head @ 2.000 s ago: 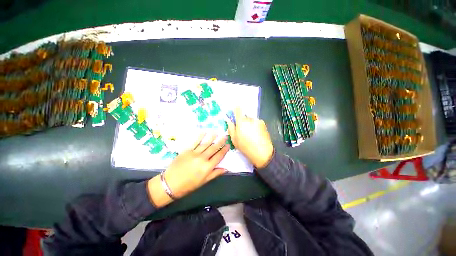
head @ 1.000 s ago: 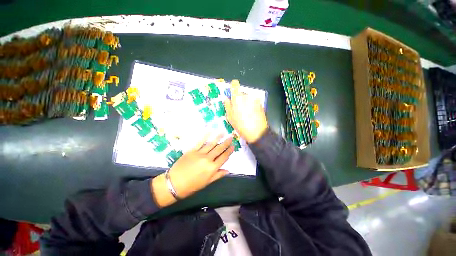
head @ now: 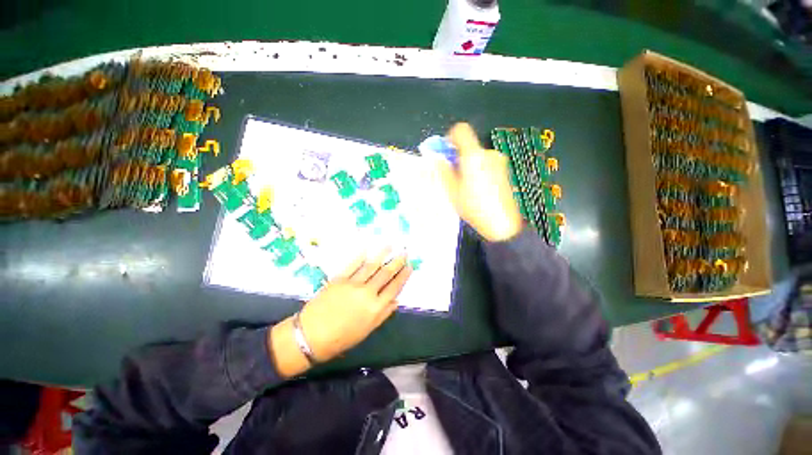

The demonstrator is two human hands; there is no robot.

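A circuit board strip [head: 363,211] lies on the white work sheet [head: 240,279]. My left hand [head: 350,304] lies flat over its lower end, fingers extended, hiding part of it. My right hand [head: 483,186] is raised at the sheet's upper right edge, blurred, and holds the blue-and-white hand item [head: 438,148] at its fingertips. A second strip with amber flex tails [head: 270,235] lies slanted on the left of the sheet. The fanned batch of strips [head: 532,175] lies right of the sheet, partly behind my right hand.
Stacked strips [head: 98,147] fill the bench's left side. A cardboard tray [head: 637,178] packed with strips stands at the right. A bottle with a red diamond label [head: 466,28] stands on the back ledge. A red frame [head: 712,323] is below the bench at the right.
My right hand has moved up and right, off the strip, with the hand item. My left hand stays on the lower end, shifted slightly. More of the strip shows.
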